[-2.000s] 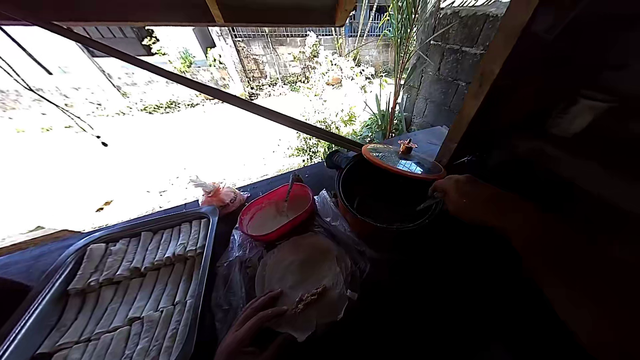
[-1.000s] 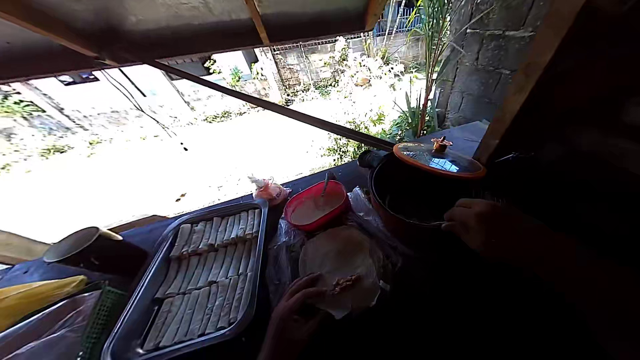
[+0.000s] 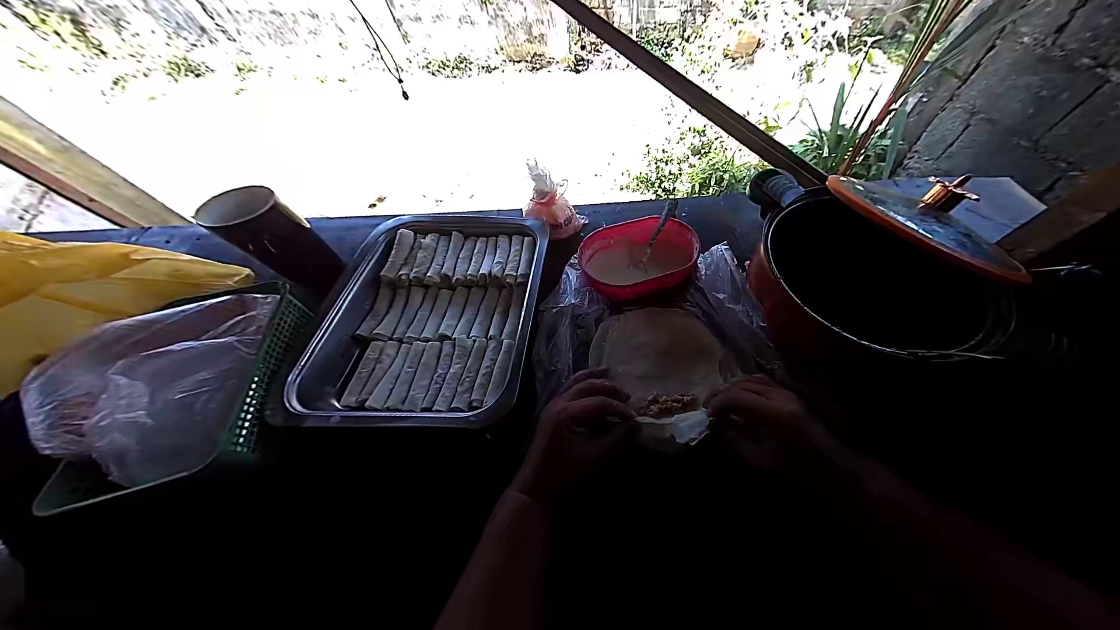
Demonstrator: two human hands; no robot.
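Note:
A round, thin wrapper (image 3: pixel 661 350) lies flat before me, with a strip of crumbly filling (image 3: pixel 667 403) across its near part. My left hand (image 3: pixel 584 424) pinches the wrapper's near edge at the left of the filling. At the right, my right hand (image 3: pixel 759 416) pinches the same edge, which is lifted toward the filling. Beyond the wrapper stands a red plastic bowl (image 3: pixel 643 289) of pale, thick liquid with a utensil in it. To the left, a metal tray (image 3: pixel 404 418) holds rows of rolled wrappers (image 3: pixel 446 306). Shadow hides parts of both hands.
On the right, a dark-mouthed pot (image 3: pixel 792 324) has a glass lid (image 3: pixel 919 223) resting aslant on it. Clear plastic (image 3: pixel 569 324) lies under the wrapper. Leftward are a cylindrical container (image 3: pixel 271 236), a green basket (image 3: pixel 271 376) with plastic bags and a yellow bag (image 3: pixel 114 289). A tied bag (image 3: pixel 553 210) stands behind.
My right hand has moved left from the pot's rim to the wrapper. The wrapper's near edge, flat before, is now lifted between both hands. The view has turned left and down.

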